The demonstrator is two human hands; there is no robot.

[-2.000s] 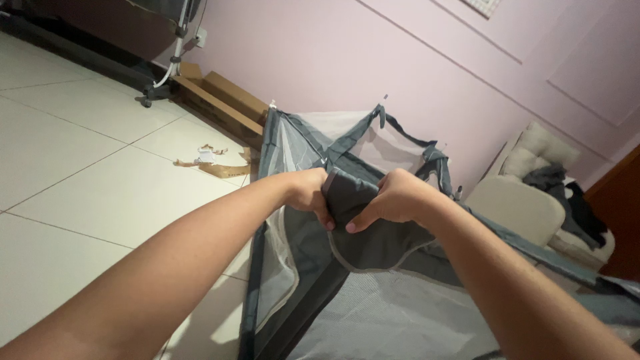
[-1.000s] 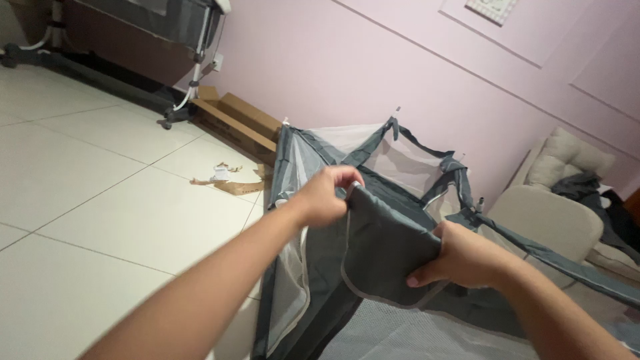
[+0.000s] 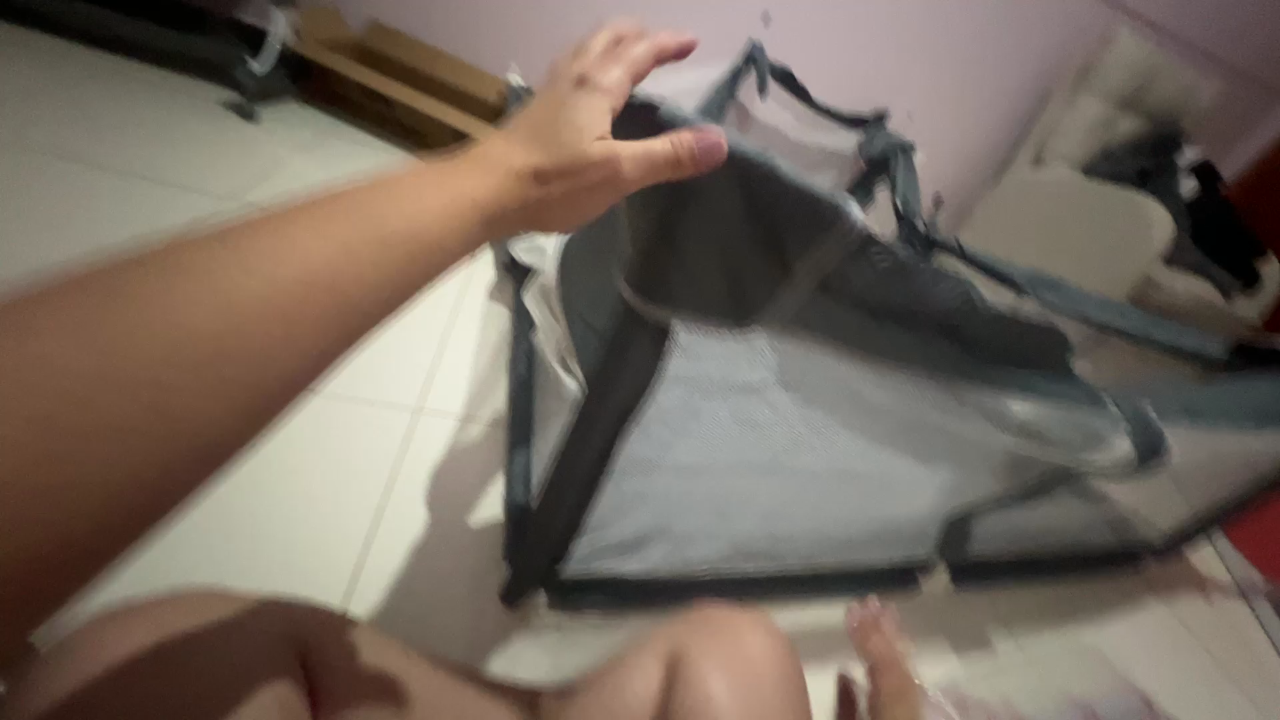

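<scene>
My left hand (image 3: 615,140) is at the top edge of a dark grey fabric panel (image 3: 730,230), its thumb and fingers spread apart; whether it touches the fabric is unclear. The panel belongs to a collapsible frame of grey fabric and light mesh (image 3: 780,450), which stands tilted on the floor with dark padded edges. Low in the view, right of a bent knee (image 3: 720,660), is a blurred bit of skin; I cannot tell whether it is my right hand or a foot.
An open cardboard box (image 3: 430,75) lies by the pink wall, near a wheeled stand's caster (image 3: 243,108). A beige cushioned chair (image 3: 1075,235) with dark cloth on it is at the right. Clear plastic lies at the bottom right.
Both hands held the grey fabric panel before; my left hand is now spread out, and my right hand has left the panel. The view has tipped downward, showing my knees.
</scene>
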